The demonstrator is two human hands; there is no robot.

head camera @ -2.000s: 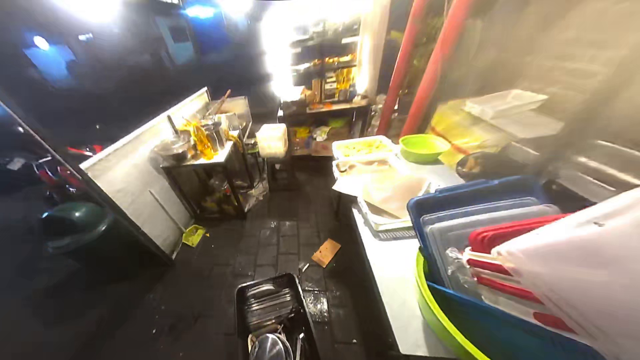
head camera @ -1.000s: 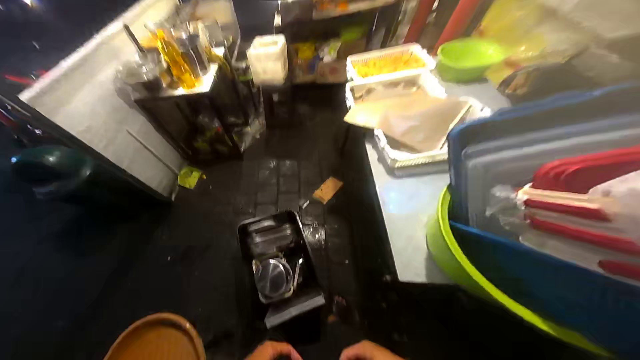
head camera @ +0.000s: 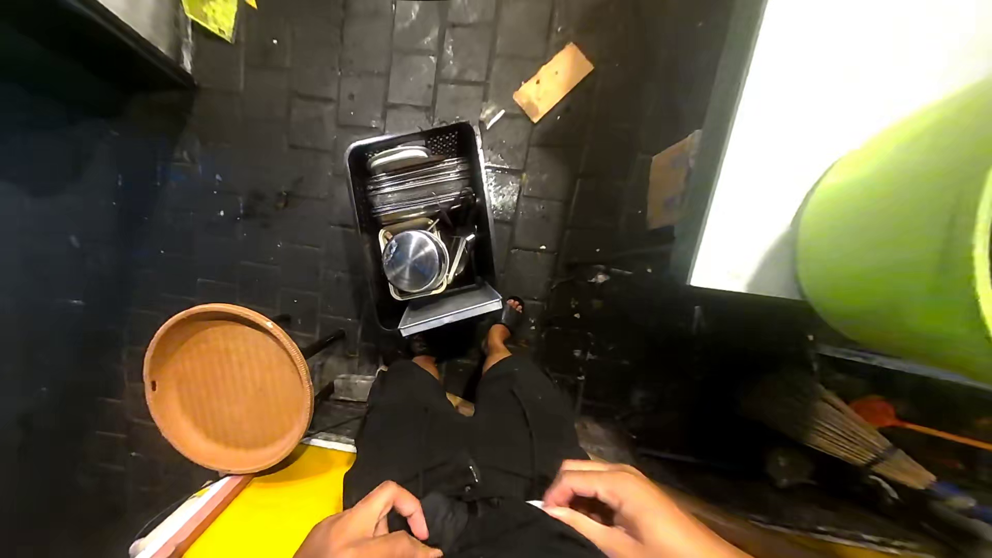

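My left hand (head camera: 376, 523) rests low over my lap, fingers curled near the dark cloth of my clothing. Opposite it, my right hand (head camera: 612, 504) has its thumb and fingertips together at a small white edge, which may be cloth or a tie; what it is cannot be told. Before my feet stands a black plastic crate (head camera: 490, 225) on the floor. It holds a round metal pot or lid (head camera: 415, 261), several flat trays or plates (head camera: 418, 186) set in a row, and some utensils. A flat grey metal box or tray (head camera: 451, 308) lies across its near end.
A round orange-brown stool or tray (head camera: 229, 387) is at the left, above a yellow surface (head camera: 271, 504). A white table (head camera: 775, 170) with a lime green tub (head camera: 899, 225) stands right. Below it are a twig broom (head camera: 860, 438) and a red fly swatter (head camera: 876, 411). Cardboard (head camera: 553, 82) lies on the wet paving.
The view has tilted down strongly toward my lap. My hands, not in view two seconds ago, showed only partly at the lower edge one second ago and now show more fully.
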